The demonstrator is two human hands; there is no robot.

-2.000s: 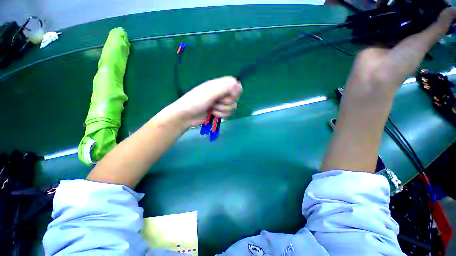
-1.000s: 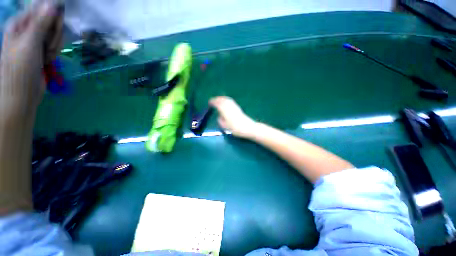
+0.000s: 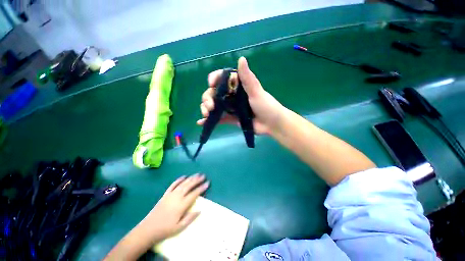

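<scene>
My right hand [image 3: 255, 99] holds a black battery clamp [image 3: 228, 102] up over the bench, its jaws with copper-coloured parts at the top and its two handles spread downward. A short black cable runs from the left handle to a blue plug [image 3: 178, 135] with a red part behind it. My left hand [image 3: 178, 206] lies flat, fingers apart, on the upper left part of a pale yellow sheet [image 3: 216, 232] with small dark and red marks near its lower edge.
A green folded umbrella [image 3: 154, 114] lies left of the clamp. A pile of black clamp assemblies [image 3: 46, 204] lies at left. At right are a phone [image 3: 403, 149], a clamp with cable and blue plug [image 3: 380, 76], and black-ended leads [image 3: 421, 103]. A blue object [image 3: 18, 101] is at far left.
The bundle is out of my left hand, which has come down from the upper left onto the sheet. My right hand has lifted the clamp from beside the umbrella. The sheet has turned.
</scene>
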